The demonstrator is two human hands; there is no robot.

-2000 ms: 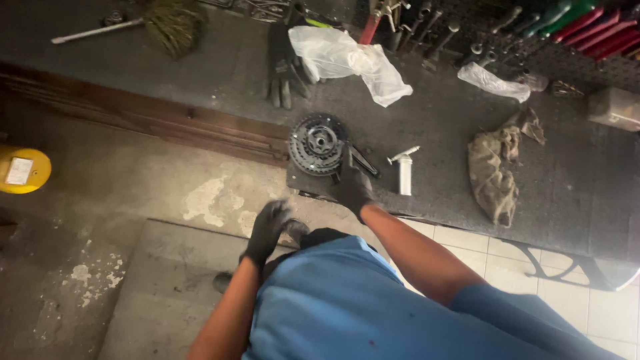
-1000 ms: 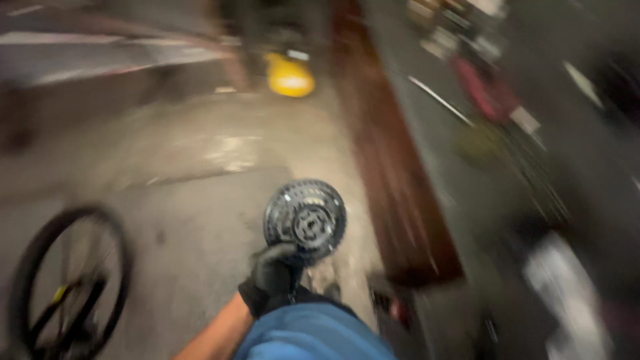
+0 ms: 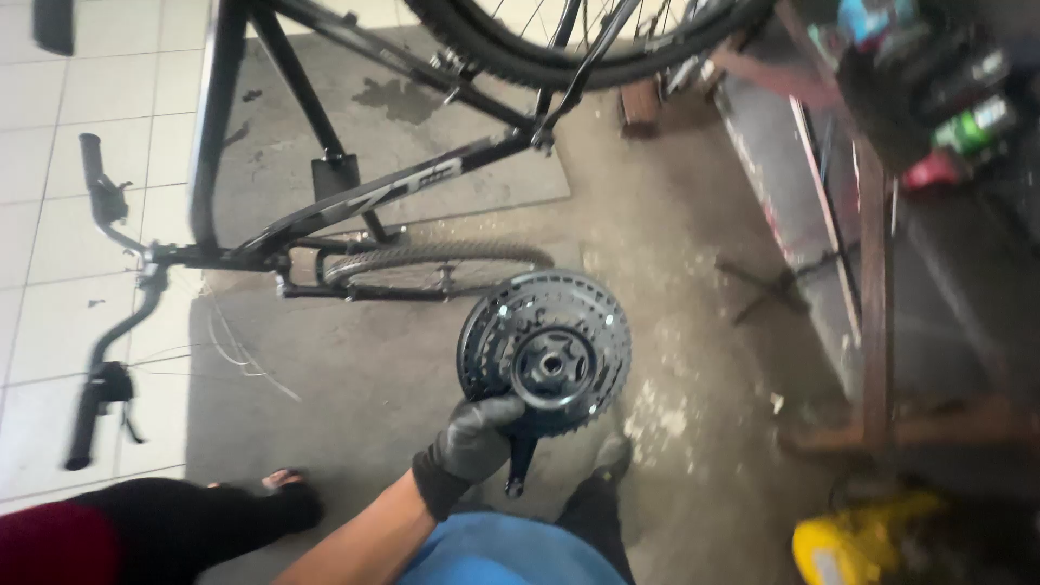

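Note:
A bicycle crankset with black chainrings point(image 3: 601, 357) is held up by my left hand point(image 3: 479, 439), which wears a dark glove. The thumb lies over the lower left of the rings, and the other fingers are mostly hidden. Below the rings, the black crank arm point(image 3: 520, 467) points downward. My right hand is out of view. Beyond the crankset is a dark bicycle frame point(image 3: 390, 191) with writing on its tube. Its handlebar point(image 3: 138, 313) is at the left, one wheel point(image 3: 439, 264) appears just behind the crankset, and another large tyre point(image 3: 569, 77) crosses the top.
Another person's dark-clothed leg point(image 3: 203, 520) is at the lower left. Loose thin cables point(image 3: 236, 349) hang near the handlebar. To the right stand a reddish-brown metal support point(image 3: 876, 301) and a blurred yellow object point(image 3: 845, 540). A wooden block point(image 3: 639, 106) sits near the upper tyre.
The crankset, on the dark bench at first, is now held up in my left hand. My right hand has left the view. The view has swung from the bench to the bicycle.

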